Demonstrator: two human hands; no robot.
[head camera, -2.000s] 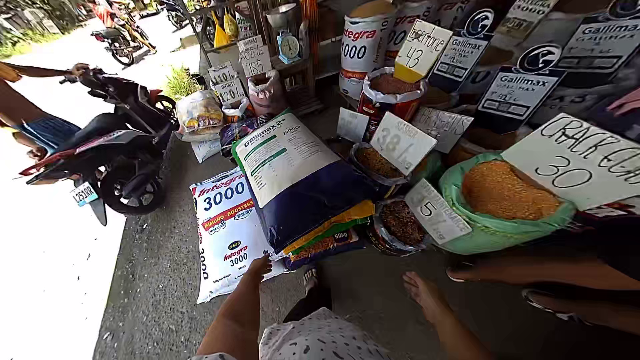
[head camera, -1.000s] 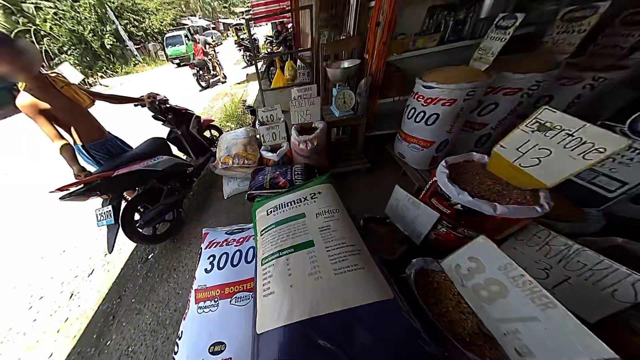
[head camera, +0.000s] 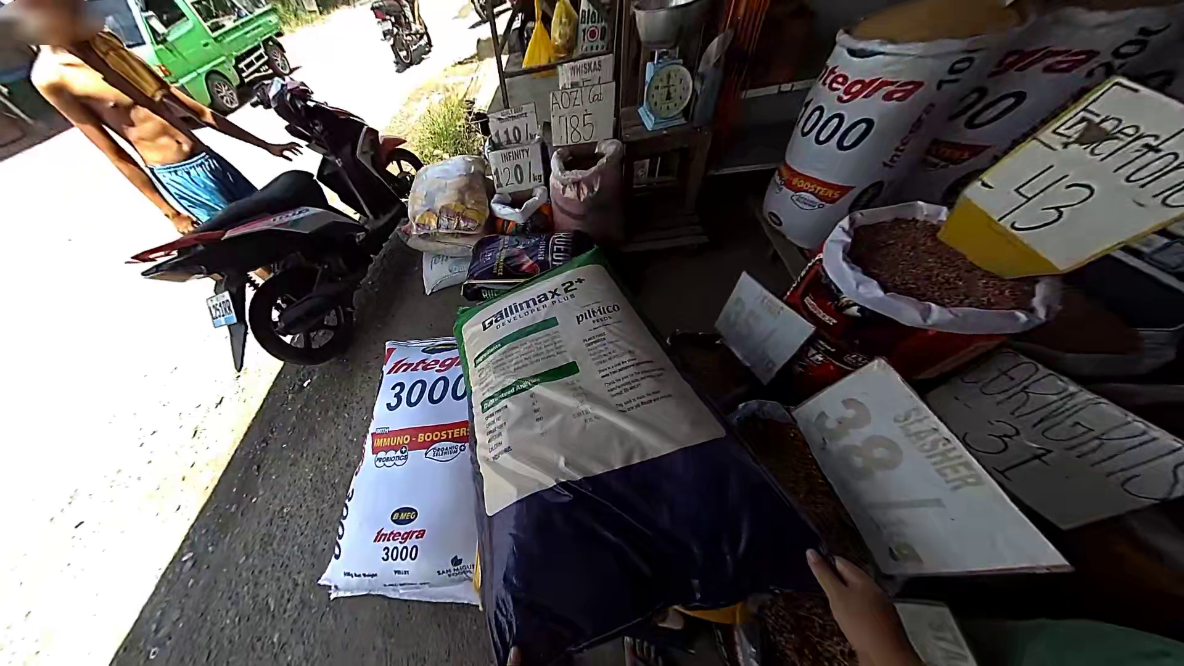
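Note:
A large filled feed sack (head camera: 638, 518), dark blue with a white printed panel and green edge, lies on top of other sacks. My right hand (head camera: 856, 601) is at its lower right corner, thumb on the plastic, the other fingers hidden below the edge. Of my left hand (head camera: 514, 657) only a fingertip shows, at the sack's lower left edge by the bottom of the view; its grip is hidden. A white Integra feed sack (head camera: 416, 490) lies flat on the ground, left of the blue one.
Open sacks of grain (head camera: 934, 264) with handwritten price signs (head camera: 925, 462) crowd the right side. A dial scale (head camera: 666, 92) stands on a wooden stand behind. A parked motorcycle (head camera: 277, 222) is at the left, a person (head camera: 148, 120) beside it. A green vehicle (head camera: 199, 42) is beyond.
Two seconds ago both hands were apart from the sack with fingers spread; now they are at its near corners. The view has shifted. The green vehicle is closer.

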